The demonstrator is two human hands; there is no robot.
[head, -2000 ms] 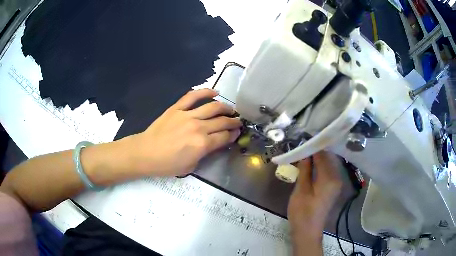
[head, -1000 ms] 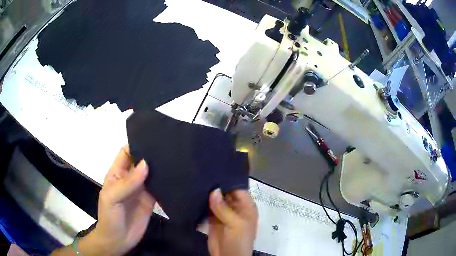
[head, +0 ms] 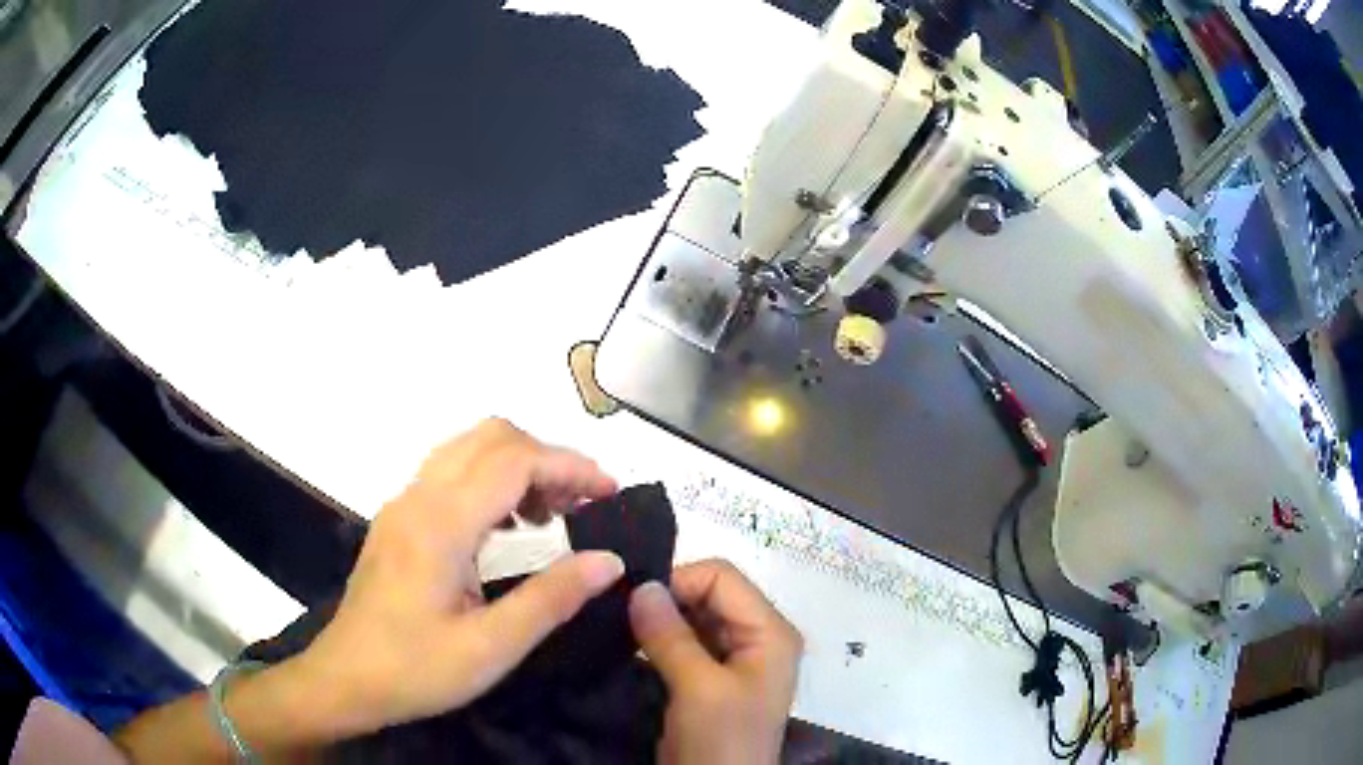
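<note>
A black fabric piece (head: 635, 526) is folded between my hands above the table's front edge. My left hand (head: 478, 561) pinches its left side between thumb and fingers. My right hand (head: 718, 650) pinches its right side with thumb and index finger. Its lower part merges with dark cloth below, so its outline there is unclear. The overlapping pile of black cut pieces (head: 434, 127) lies on the white table (head: 374, 374) at the upper left. The needle area (head: 777, 284) of the white sewing machine (head: 1031, 254) has no hand at it.
The grey machine bed (head: 852, 448) has a bright needle plate (head: 688, 292) and a small tan oval part (head: 592, 380) at its corner. A red-and-black tool (head: 1009, 404) lies by the arm. A black cable (head: 1017, 553) loops at the base. A blue object (head: 60, 680) stands lower left.
My hands have moved from the machine to the table's front edge. The fabric piece, spread flat between them a second ago, is now folded small. The tan oval part now shows.
</note>
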